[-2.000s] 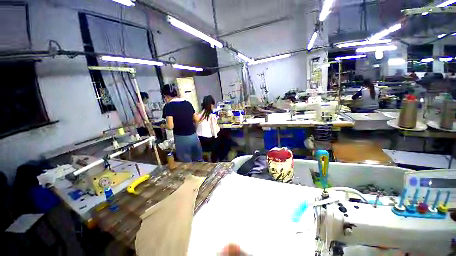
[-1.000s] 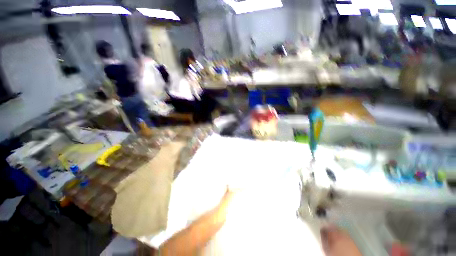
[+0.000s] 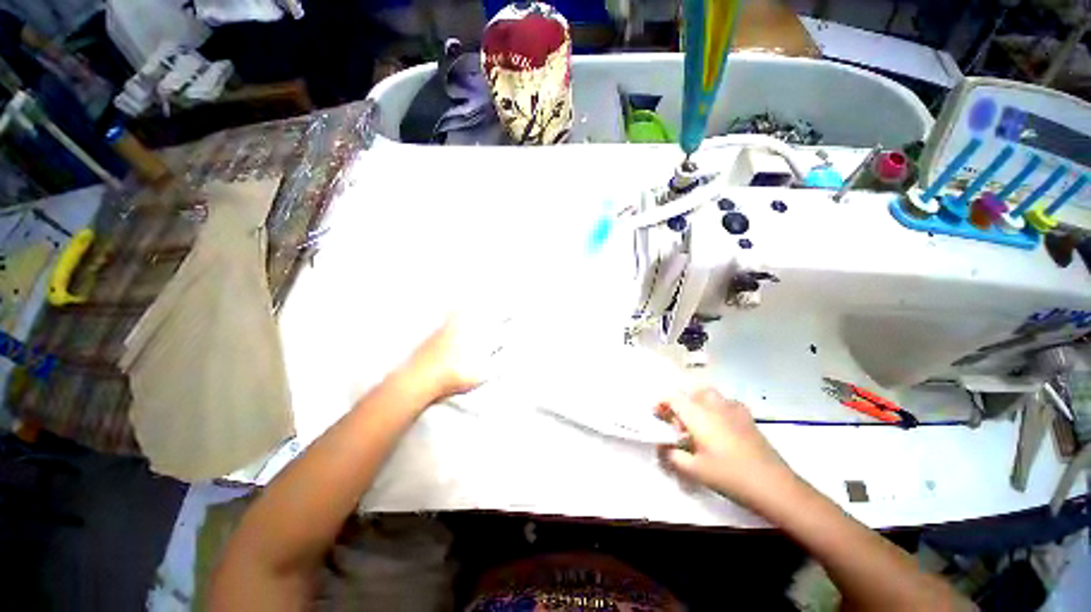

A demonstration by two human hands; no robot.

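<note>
A cloth panel [image 3: 562, 389], washed out to white by glare, lies on the white machine table, its edge curving in front of the needle area. My left hand [image 3: 449, 361] rests on the cloth left of the machine head, its fingers partly lost in glare. My right hand [image 3: 706, 433] has thumb and fingers closed on the cloth's edge, just below the presser area. The white sewing machine [image 3: 814, 251] stands at the right. A khaki cut panel [image 3: 221, 347] lies at the left.
Red-orange snips [image 3: 871, 403] lie under the machine arm. A teal-yellow handle [image 3: 708, 72] stands on the head. A pale trough [image 3: 826, 81] behind holds a green container [image 3: 647, 126] and a red-topped floral bundle [image 3: 528, 74]. Yellow handles [image 3: 72, 268] lie on the plaid side table [image 3: 156, 233].
The view has tipped down to the table. Both hands now show clearly on the cloth; the right one, blurred at the lower edge before, grips near the needle area.
</note>
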